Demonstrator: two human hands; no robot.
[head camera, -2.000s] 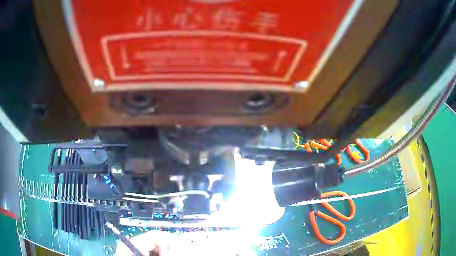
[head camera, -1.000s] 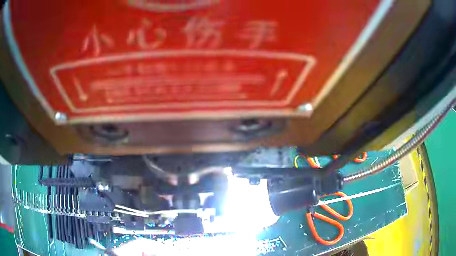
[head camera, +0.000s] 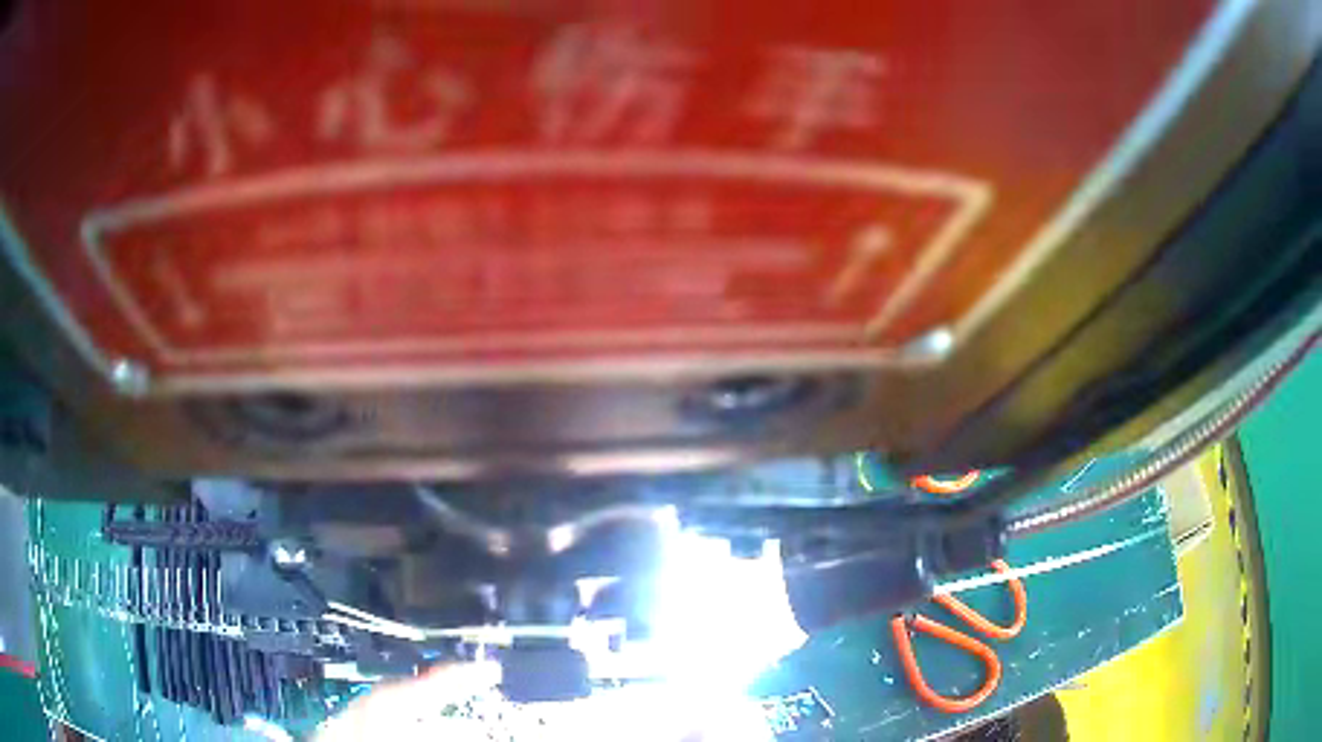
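The red warning plate on the press fills the upper view. Below it is the dark applicator, partly washed out by glare. A thin silvery terminal strip runs into it from the left. A pale, overexposed shape, seemingly part of my left hand, reaches up from the bottom edge to just below the applicator's left side. Its fingers and anything in them are lost in the glare. I cannot make out my right hand.
The black lamp head shines right of the applicator. Orange-handled scissors lie on the green mat. Parallel black bars stand at left. A yellow surface is at right, with a dark brown shape at the bottom edge.
The red plate appears larger and lower as the view has shifted closer. The pale hand shape now reaches nearer the applicator than one second ago. The dark lead seen beside it two seconds ago no longer shows.
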